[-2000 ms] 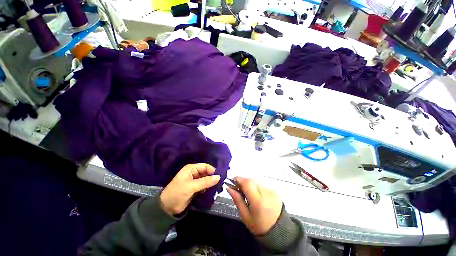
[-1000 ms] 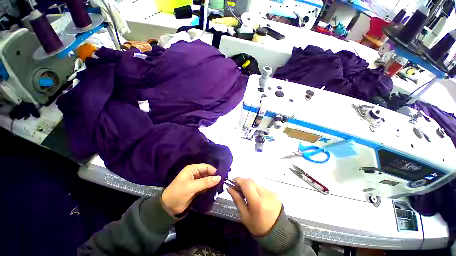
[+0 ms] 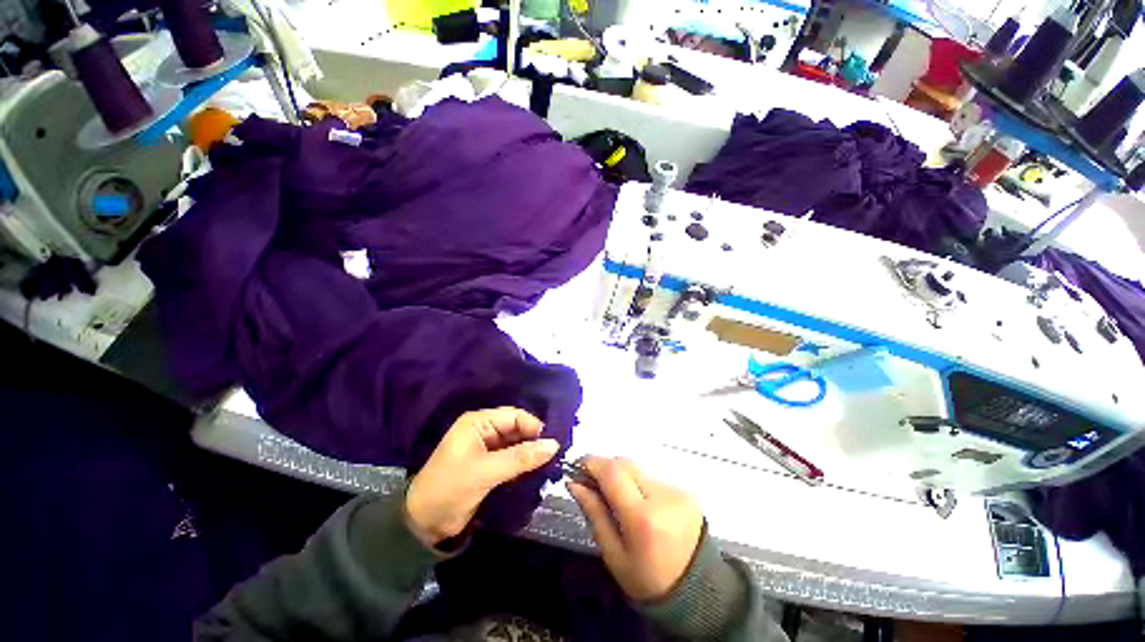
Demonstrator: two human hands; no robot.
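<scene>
A dark purple garment point(image 3: 377, 364) lies in a large heap on the left of the white machine table, with a small white tag point(image 3: 358, 263) on it. My left hand point(image 3: 475, 470) pinches its edge near the table's front. My right hand point(image 3: 638, 524) is just right of it, closed on a small dark tool with metal tips point(image 3: 578, 472), which looks like thread snips. The tips are at the cloth edge. Most of the tool is hidden by my fingers.
The white sewing machine head point(image 3: 854, 289) stands at right. Light-blue scissors point(image 3: 789, 383) and red-handled snips point(image 3: 776, 449) lie before it. More purple garments point(image 3: 835, 176) are behind it. Another machine point(image 3: 94, 188) and purple thread cones point(image 3: 111, 88) stand at left.
My right hand has shifted very slightly, with the tool tips a little lower at the cloth edge. My left hand and the garment have hardly moved.
</scene>
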